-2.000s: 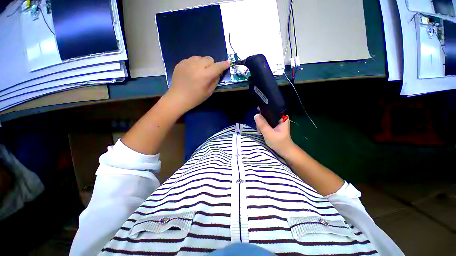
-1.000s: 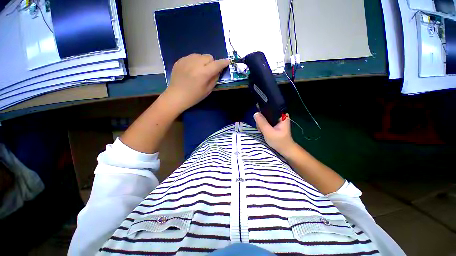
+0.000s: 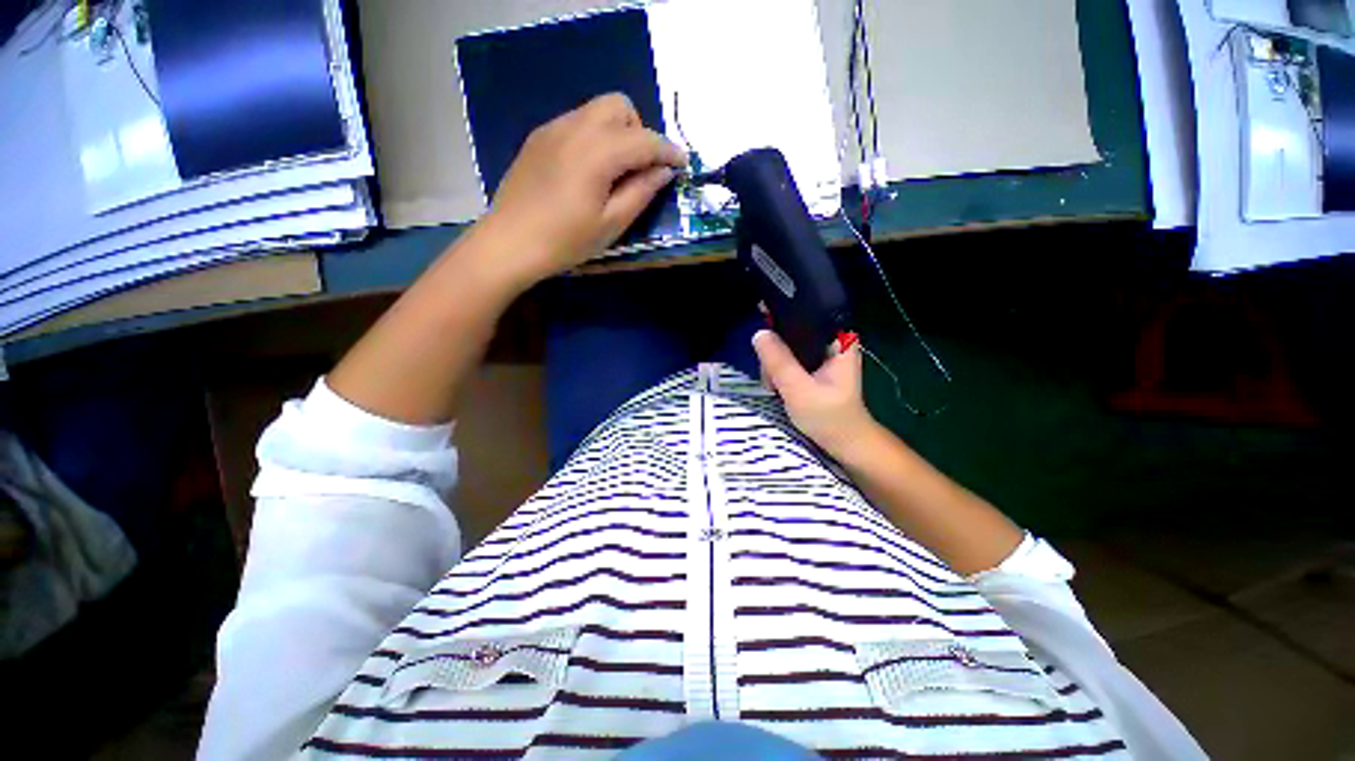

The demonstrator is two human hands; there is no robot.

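The panel assembly, with a dark half (image 3: 557, 82) and a white half (image 3: 751, 75), lies at the bench's front edge. A small green circuit board (image 3: 713, 223) is at the near edge, beside the dark half. My left hand (image 3: 587, 179) is over the dark half, thumb and forefinger pinched on a thin lead wire (image 3: 678, 116) at the board; the fingertips are small in view. My right hand (image 3: 817, 399) holds the black soldering gun (image 3: 788, 253) by its lower end. The gun's tip points left to the board, close to my left fingertips. The exact contact is too small to tell.
Stacked carrier sheets (image 3: 290, 216) with panels are at left, and more (image 3: 1216, 179) at right. A cable with a white connector (image 3: 872, 176) lies right of the panel. A thin strand (image 3: 899, 298) hangs over the green bench edge (image 3: 1011, 204).
My left hand has shifted slightly up, and its thumb now meets the forefinger where the forefinger was extended before. The panel has shifted slightly left. The gun has barely moved.
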